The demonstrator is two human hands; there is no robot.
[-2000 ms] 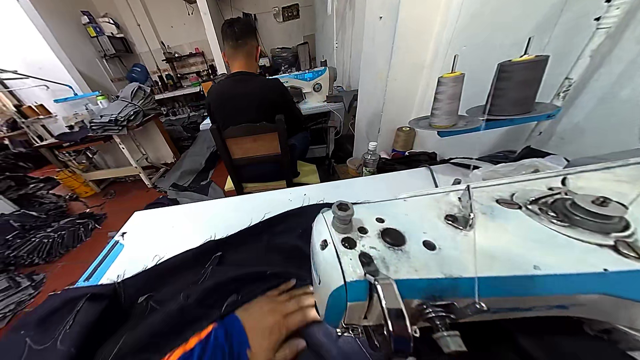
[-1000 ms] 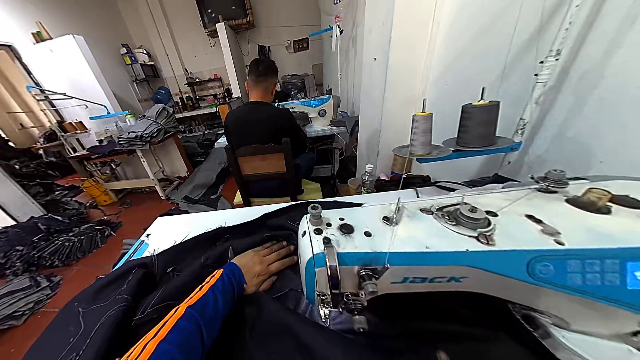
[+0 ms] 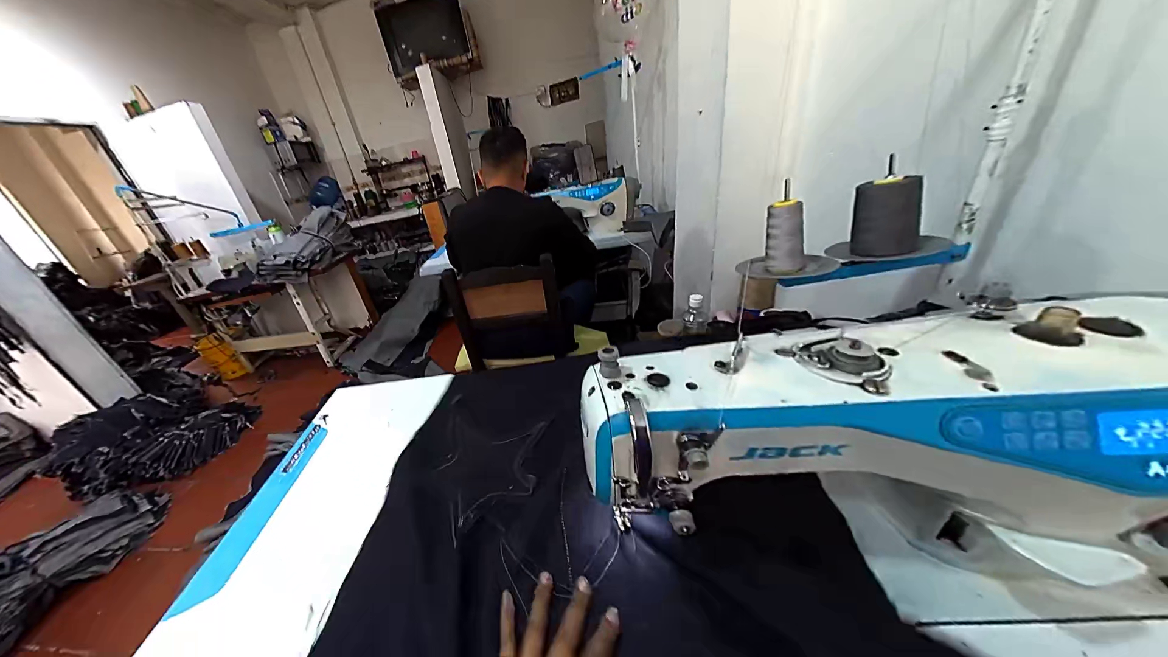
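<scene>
My left hand (image 3: 558, 622) lies flat with fingers spread on dark fabric (image 3: 474, 511) at the bottom centre; only its fingers show. The fabric carries light stitch lines and loose threads, and it spreads over the white sewing table (image 3: 365, 438). Just up and to the right of the fingertips, the presser foot (image 3: 622, 518) of a Jack sewing machine (image 3: 785, 447) is over the cloth, lit by the machine's lamp. Cloth also extends beneath the machine arm. My right hand is not in view.
Thread cones (image 3: 785, 239) (image 3: 887, 217) stand on a blue-edged rack behind the machine. Ahead, a person (image 3: 516, 228) in black sits on a wooden chair (image 3: 506, 306) at another sewing machine (image 3: 602, 203). Piles of dark cloth (image 3: 146, 438) lie on the red floor at left.
My left hand has moved from beside the machine head back toward me. The fabric now lies flatter, and more of the white table's left part shows. The view has shifted.
</scene>
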